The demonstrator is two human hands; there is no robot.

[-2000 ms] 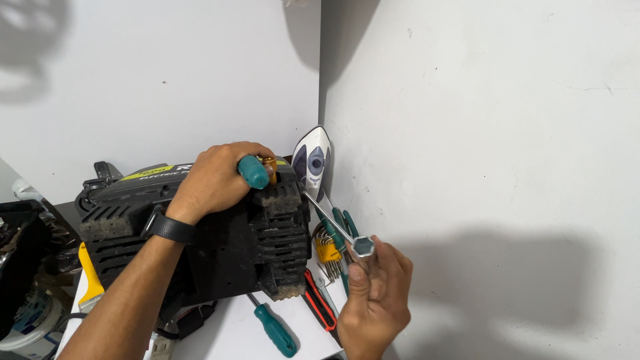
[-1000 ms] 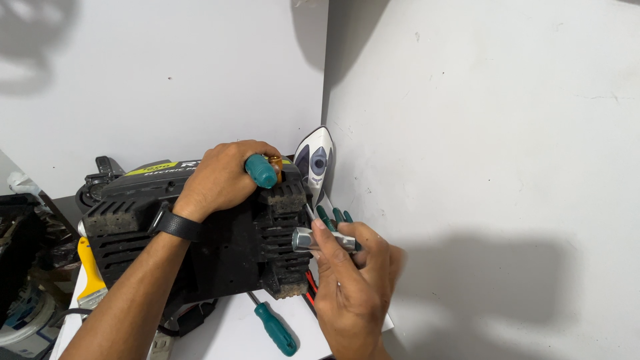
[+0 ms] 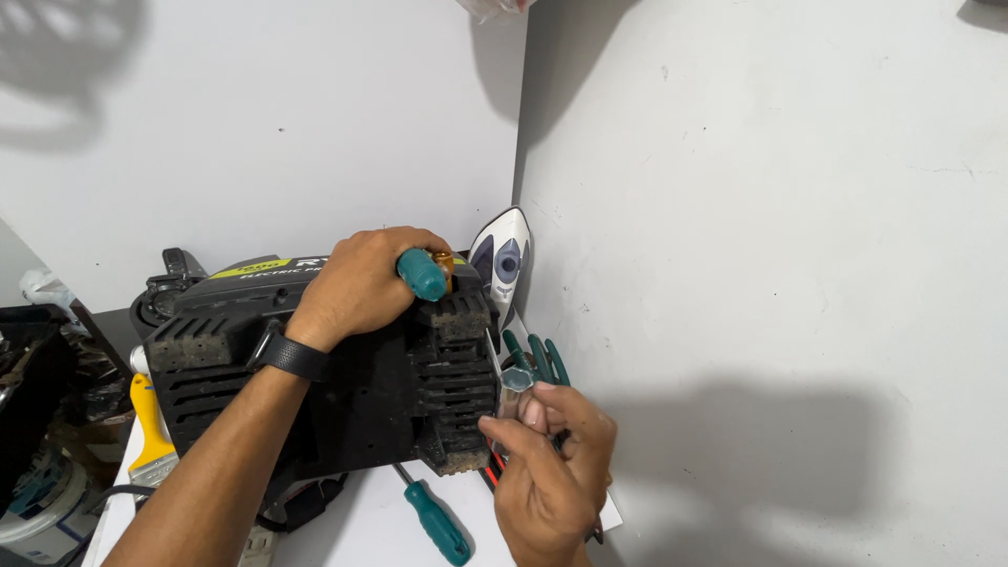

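A black electric pressure washer [image 3: 339, 417] lies tipped on a white table, its slotted underside towards me. My left hand [image 3: 370, 276], with a black watch strap on the wrist, rests on the machine's top edge and grips a teal-handled tool [image 3: 423, 275]; its far end is hidden. Beside that handle sits a brass-coloured fitting [image 3: 444, 264]. My right hand [image 3: 551, 457] is at the machine's right side, fingers curled around a clear-handled screwdriver [image 3: 516, 381], whose thin shaft runs up along the casing edge. Where the shaft's tip sits cannot be seen.
A clothes iron [image 3: 502, 256] stands upright in the corner behind. Green-handled tools [image 3: 542, 358] lie beside my right hand. A teal screwdriver [image 3: 438, 524] rests in front of the machine, and a yellow paintbrush [image 3: 150, 425] on the left. Walls rise behind and at right.
My right hand has moved in closer to the machine's side, and the clear handle has changed its tilt between frames. My left hand stays on the top edge with the teal handle.
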